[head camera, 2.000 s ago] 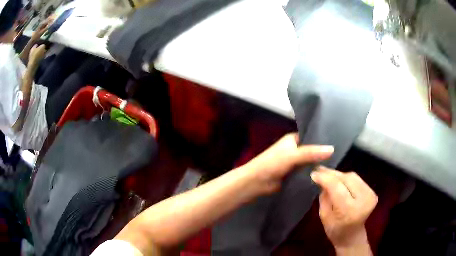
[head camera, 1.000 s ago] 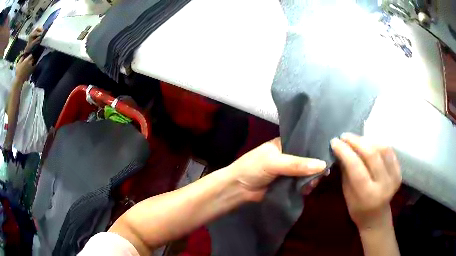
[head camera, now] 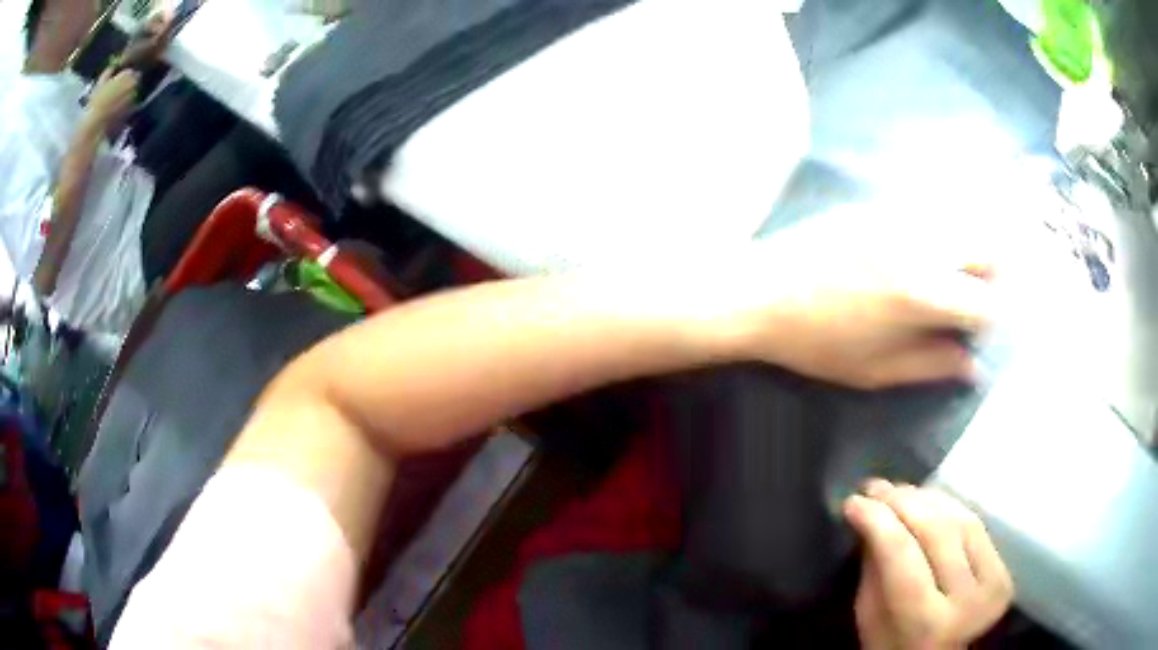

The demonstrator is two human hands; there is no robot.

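A dark grey cut panel [head camera: 775,476] lies over the white table and hangs down past its front edge toward my lap; its upper part shines pale under the lamp. My left hand [head camera: 895,324] is on the panel at the table edge, fingers bent on the cloth, partly washed out by glare. My right hand [head camera: 927,552] is lower, below the table edge, with its thumb and fingertips pinched at the panel's edge. Small metal machine parts [head camera: 1082,235] show blurred at the right.
A fanned stack of dark panels [head camera: 381,89] lies on the white table [head camera: 610,152]. A red holder [head camera: 286,229] with a green scrap [head camera: 328,285] bears a second bundle [head camera: 191,419]. A bright green piece [head camera: 1068,38] hangs top right. A person in white [head camera: 108,241] is at far left.
My left hand has moved up and right along the panel, its forearm now stretched across the view. My right hand is lower. The view has shifted, bringing the green piece into sight.
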